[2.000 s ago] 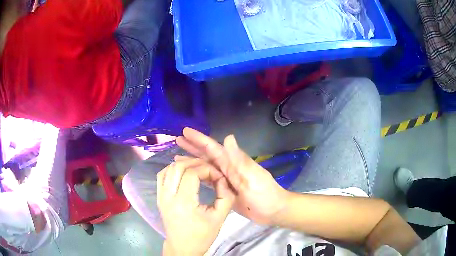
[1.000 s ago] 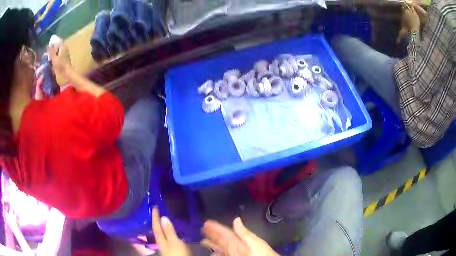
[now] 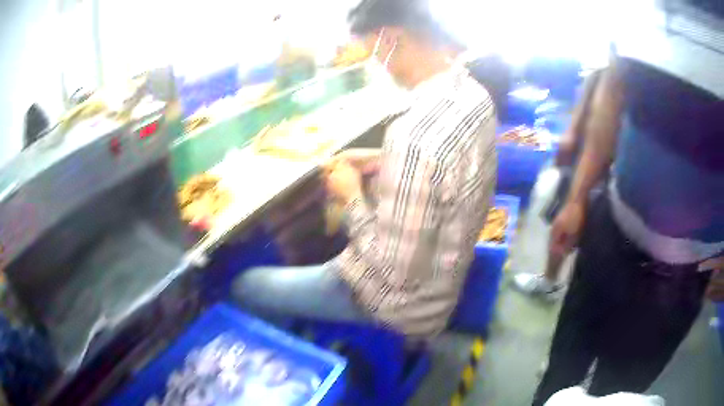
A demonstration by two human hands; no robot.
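Neither of my hands shows in the picture now. A blue plastic tote lies nearest in front of me, cut off by the bottom edge. In it is a pile of pale grey-white ring parts, badly blurred, beside a whitish liner sheet. At the left stands a large grey metal heating box with red switches at its top corner. Dark blue parts show blurred at the lower left edge.
A person in a striped shirt sits beyond the tote at the line, where tan-orange parts lie. Another person in dark trousers stands at the right. Blue totes stand behind the seated person. Yellow-black tape marks the floor.
The view has swung up and to the right. My hands have left the picture, and the tote has moved to the lower left. The person in red is out of view; the standing person shows more fully.
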